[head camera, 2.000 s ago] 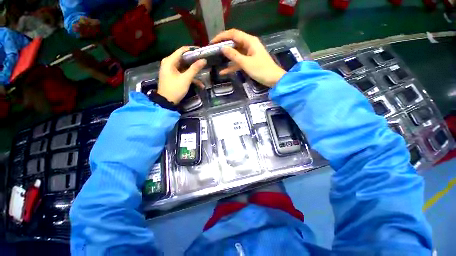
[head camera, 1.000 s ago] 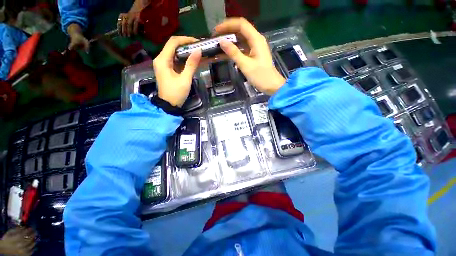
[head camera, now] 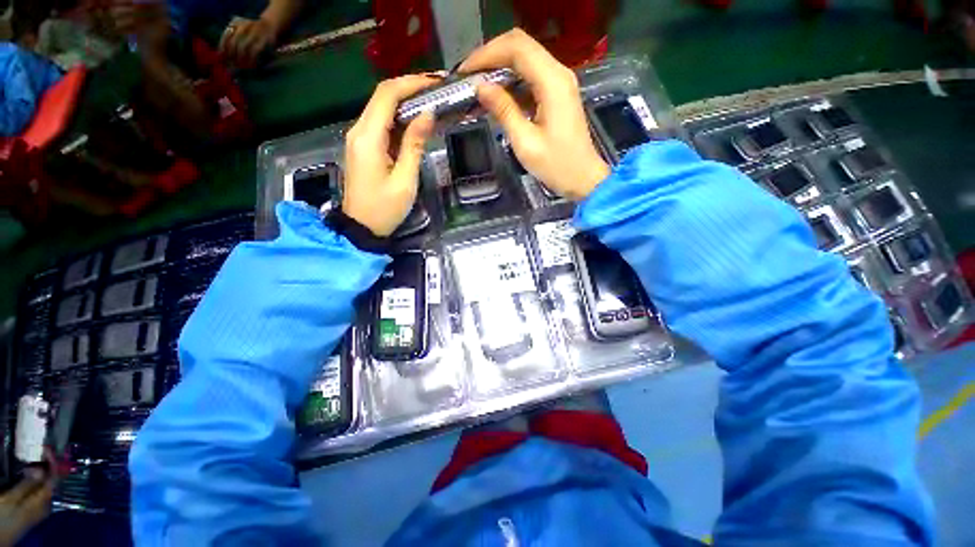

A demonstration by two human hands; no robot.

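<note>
My left hand (head camera: pixel 383 160) and my right hand (head camera: pixel 543 118) hold a phone (head camera: pixel 454 97) between them, edge-on, above the far side of the clear phone tray (head camera: pixel 428 411). The fingers wrap over its far side and the thumbs press its near side. Two open-backed phones, one showing a white label and green area (head camera: pixel 399 307), lie in the tray's near left pockets. A phone with its screen and keys up (head camera: pixel 615 288) lies near right. More phones lie in the far row, one at the middle (head camera: pixel 471 160); some are partly hidden by my hands.
A black cover tray (head camera: pixel 160 417) with grey covers is at left. A white item (head camera: pixel 32 427) lies on it, with another person's hand (head camera: pixel 24 506) beside it. A second clear tray (head camera: pixel 823 160) with phones is at right. A post (head camera: pixel 458 32) and co-workers' hands are across the line.
Both hands have moved slightly and the held phone has tilted, still gripped. Another person's hand has come to the black tray at lower left, and the red item there is now mostly out of view.
</note>
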